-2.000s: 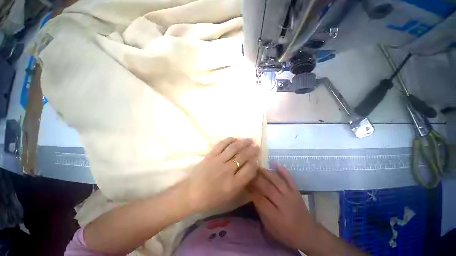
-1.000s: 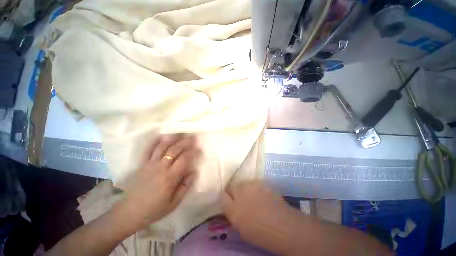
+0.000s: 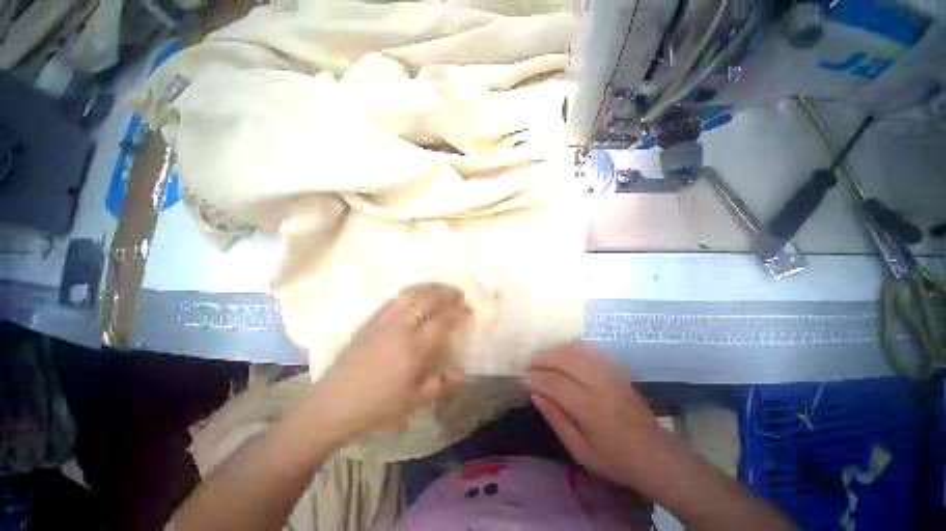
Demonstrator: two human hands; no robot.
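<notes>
A large cream garment piece (image 3: 415, 187) lies in folds over the table left of the needle; its right edge runs down beside the presser foot (image 3: 595, 174). More cream cloth hangs over the lap. My left hand (image 3: 420, 342), wearing a ring, rests on the cloth near the table's front edge, slightly blurred; whether its fingers pinch cloth cannot be told. My right hand (image 3: 586, 399) is at the cloth's lower right corner, its fingertips at the edge; the grip is not clear.
White sewing machine head (image 3: 768, 52) at upper right. Right of the needle lie a bent silver arm (image 3: 739, 207), a dark-handled screwdriver (image 3: 804, 205) and scissors (image 3: 911, 322). A blue basket (image 3: 799, 446) stands below right. A measuring strip (image 3: 726, 328) runs along the front edge.
My left hand has moved from the cloth's left part towards its middle. My right hand has moved right to the corner. The lower cloth now lies flatter. The camera view has shifted.
</notes>
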